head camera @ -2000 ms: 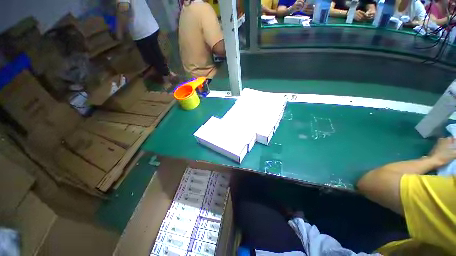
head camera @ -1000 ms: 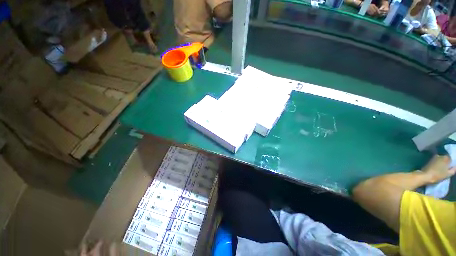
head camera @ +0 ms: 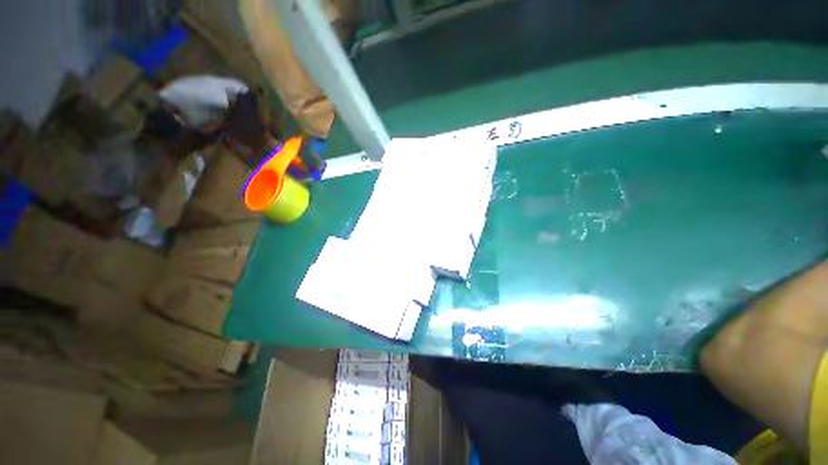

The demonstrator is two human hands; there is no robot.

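Note:
White retail boxes [head camera: 409, 218] lie side by side in a stepped group on the green bench [head camera: 581, 272], near its left end. Below the bench's front edge stands an open brown shipping carton [head camera: 292, 409]. Inside it, packed retail boxes [head camera: 365, 409] show white ends with grey print in a tight grid. Neither of my hands is in view. The picture is blurred by head movement.
Orange and yellow plastic cups [head camera: 277, 192] stand at the bench's back left corner beside a white post [head camera: 336, 77]. Flattened cartons [head camera: 195, 272] lie at left. A person's bare arm [head camera: 772, 354] with a yellow sleeve rests at right. Another person bends among cartons at upper left.
The view has turned and tilted. A blurred hand at the lower left edge one second ago is gone from view. The boxes on the bench look the same. The person at upper left has bent down.

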